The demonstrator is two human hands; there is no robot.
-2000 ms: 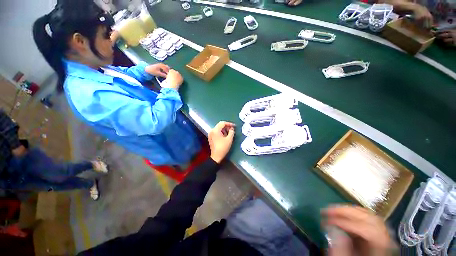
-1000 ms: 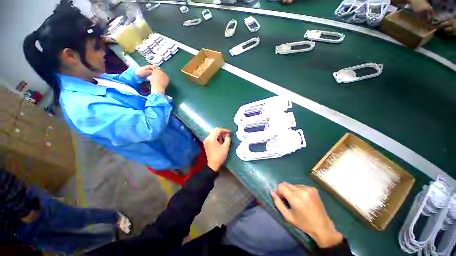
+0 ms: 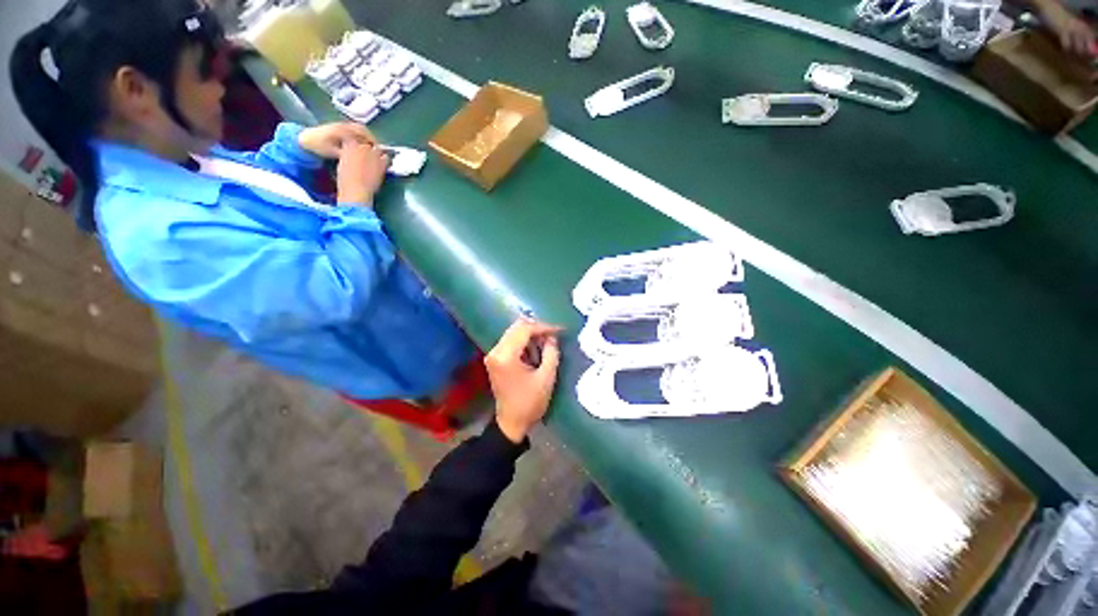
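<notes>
My left hand (image 3: pixel 524 379) rests at the green bench's near edge, left of the stacked frames, with thumb and forefinger curled close together. Whether a thin part is between the fingertips cannot be told. A blurred reddish patch at the bottom edge may be a cut-off bit of my right hand; too little shows to be sure. Three overlapping stacks of white plastic frames (image 3: pixel 677 383) lie to the right of my left hand. An open carton of pale thin slivers (image 3: pixel 903 493) stands further right.
More stacked frames (image 3: pixel 1054 566) lie at the lower right edge. Loose frames (image 3: pixel 957 209) are spaced along the green surface beyond the white line. A seated neighbour in blue (image 3: pixel 241 253) works at the left, beside a small carton (image 3: pixel 488 135). Another carton (image 3: pixel 1038 80) and a hand show at top right.
My right hand has left its place at the bench edge beside the carton. The view has shifted, and the loose frames appear further right. My left hand keeps about the same pose.
</notes>
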